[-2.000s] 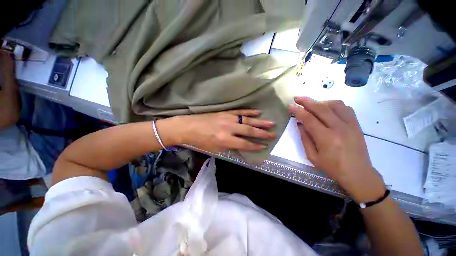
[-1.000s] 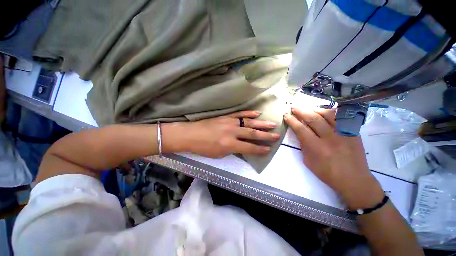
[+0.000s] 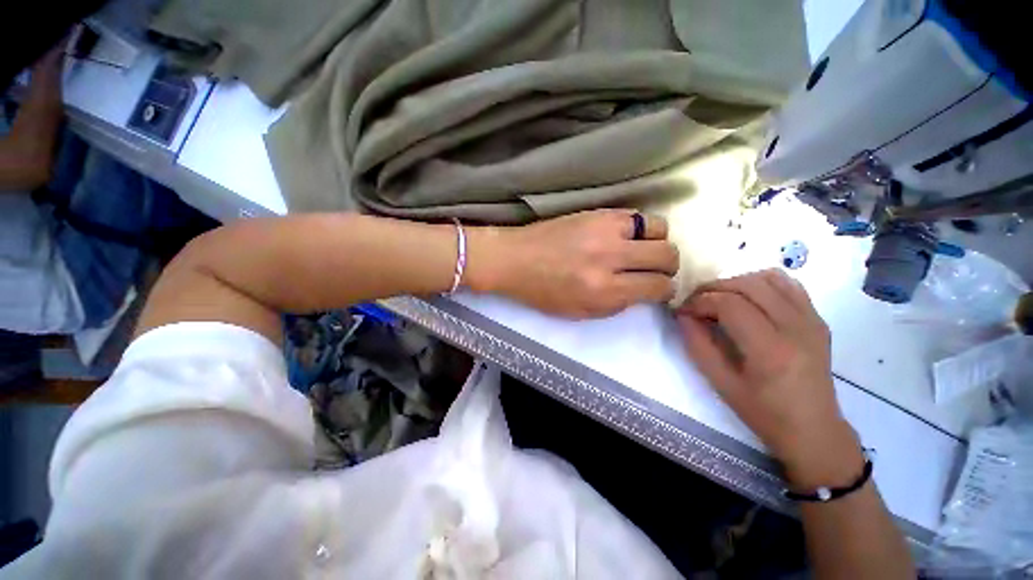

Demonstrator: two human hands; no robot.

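An olive-khaki garment piece (image 3: 487,119) lies bunched across the table, its right end under the bright lamp light at the sewing machine (image 3: 895,102). My left hand (image 3: 583,263) lies on the cloth's near edge with its fingers curled; its fingertips and the cloth under them are hidden. My right hand (image 3: 770,351) is just right of it, thumb and fingers pinched together at the cloth's near corner, below the needle area (image 3: 753,198). The two hands nearly touch.
Plastic bags with printed paper (image 3: 985,482) lie at the right. A grey round knob (image 3: 898,263) is on the machine. A ruler (image 3: 589,402) runs along the front edge. A control panel (image 3: 162,110) is at left, near another person's arm (image 3: 34,142). Patterned cloth (image 3: 380,391) lies below the table.
The view has shifted. My left hand has gone from flat to curled fingers, and both hands have moved closer together at the cloth's near edge. The cloth corner that pointed toward me is no longer visible.
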